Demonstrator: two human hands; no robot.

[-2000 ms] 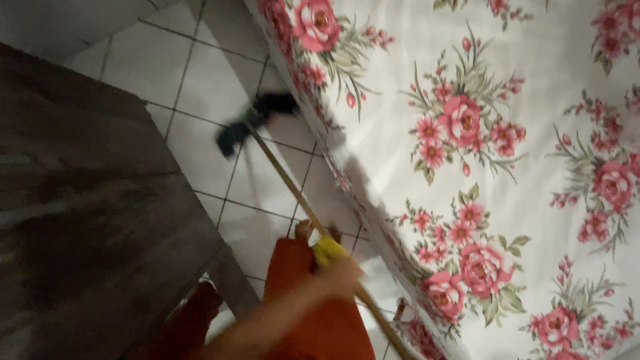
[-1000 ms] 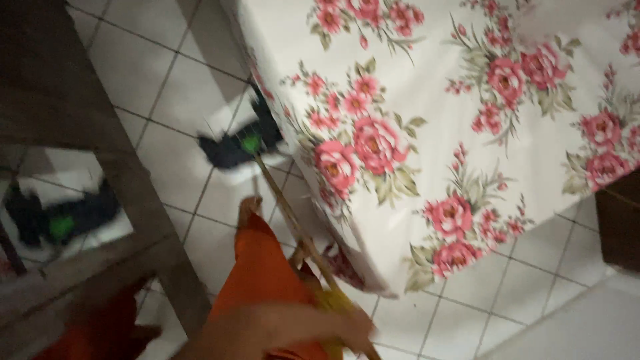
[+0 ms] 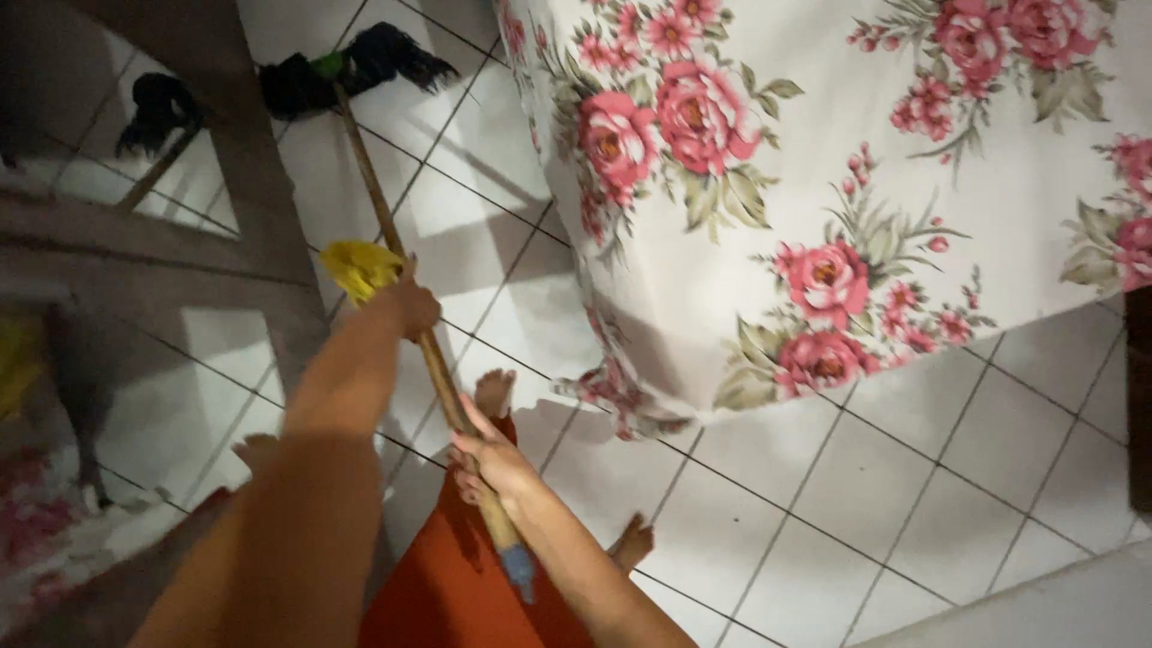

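A mop or broom with a dark fringed head (image 3: 360,70) and a green centre piece rests over the tiled floor at the upper left. Its long wooden handle (image 3: 369,175) slants down towards me and ends in a blue-grey tip. My left hand (image 3: 416,304) grips the handle farther up, beside a bunched yellow cloth or bag (image 3: 360,268); whether the hand also holds the yellow thing I cannot tell. Lower down, my right hand (image 3: 493,454) is closed around the handle above the tip. Both bare feet show beside the orange garment (image 3: 450,576).
A bed or table with a floral cover (image 3: 684,297) fills the upper right, its corner hanging near my feet. Along the left stands dark furniture with mirror panels (image 3: 207,360) reflecting the scene. White tiled floor (image 3: 810,477) runs around the covered corner. A dark object is at the right edge.
The mop head has moved away from the covered edge to beside the mirrored furniture. My right hand now shows on the handle; it was not visible earlier. The view has shifted.
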